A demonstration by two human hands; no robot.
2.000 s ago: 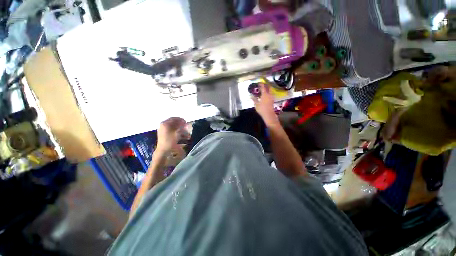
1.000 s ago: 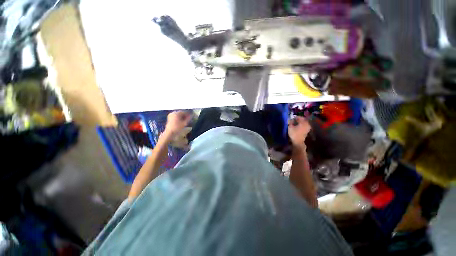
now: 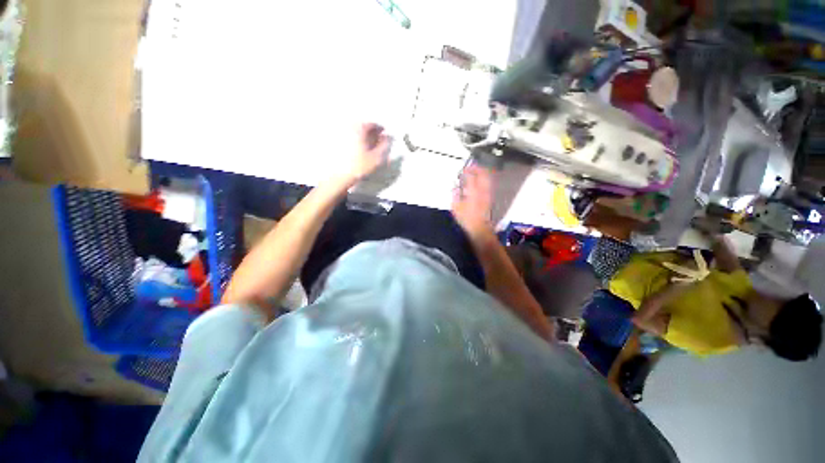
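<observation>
The white sewing machine [image 3: 588, 140] with a purple end stands on the white table [image 3: 271, 90], right of centre. My left hand [image 3: 369, 152] is over the table's front part, left of the needle area, with fingers bent; whether it holds anything cannot be told. My right hand [image 3: 472, 194] is at the table edge just below the machine head. It is blurred, and I cannot tell if it holds anything. A small shiny piece [image 3: 371, 204] shows at the table edge between my hands. Green-handled snips [image 3: 393, 13] lie at the far edge of view.
A blue openwork basket [image 3: 136, 335] with red, white and black scraps stands left of my lap. Another basket with red cloth [image 3: 561, 246] is on the right. A yellow roll [image 3: 565, 206] lies beside the machine. A person in yellow [image 3: 696, 303] sits at the right.
My left hand has moved from below the table edge up over the table. My right hand has moved up to the machine head. The view has turned, bringing the left basket and the person into fuller view.
</observation>
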